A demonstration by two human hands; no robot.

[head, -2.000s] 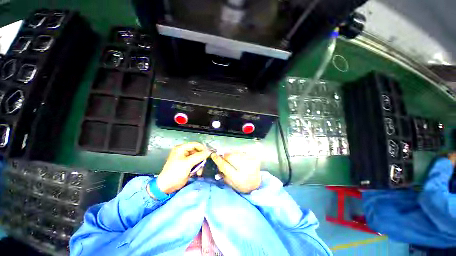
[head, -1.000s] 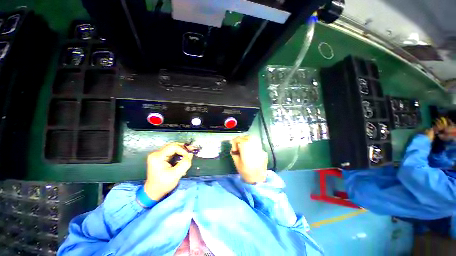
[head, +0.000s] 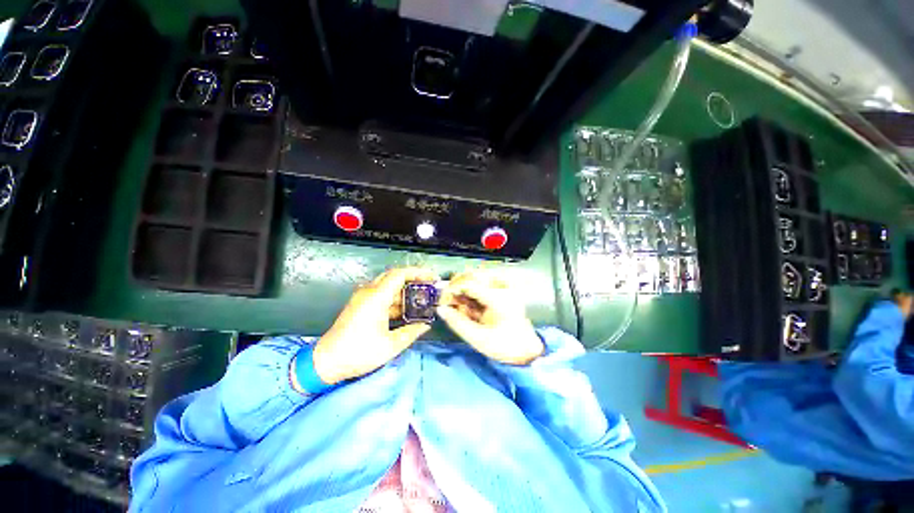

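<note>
A dark rounded-square watch case [head: 420, 301] with a shiny rim is held in front of the press. My left hand [head: 368, 319] grips its left side between thumb and fingers. My right hand [head: 493, 319] is at its right side with bent fingers; the fingertips are at the case's edge, and whether they hold anything else is hidden. The black pneumatic press [head: 421, 185] stands just ahead, with red buttons [head: 348, 218] on its front panel. A rounded-square outline of the fixture [head: 434, 72] shows inside the press.
A black blister tray [head: 205, 195] lies left of the press, with thicker stacks [head: 772, 240] farther out. Clear blister trays lie right [head: 636, 215] and lower left [head: 85, 401]. An air hose [head: 661, 100] loops at right. Another person's blue sleeve [head: 862, 351] shows far right.
The hands were together, then apart with a small item in my left hand; now they meet around the dark case, its face visible. The camera view has shifted.
</note>
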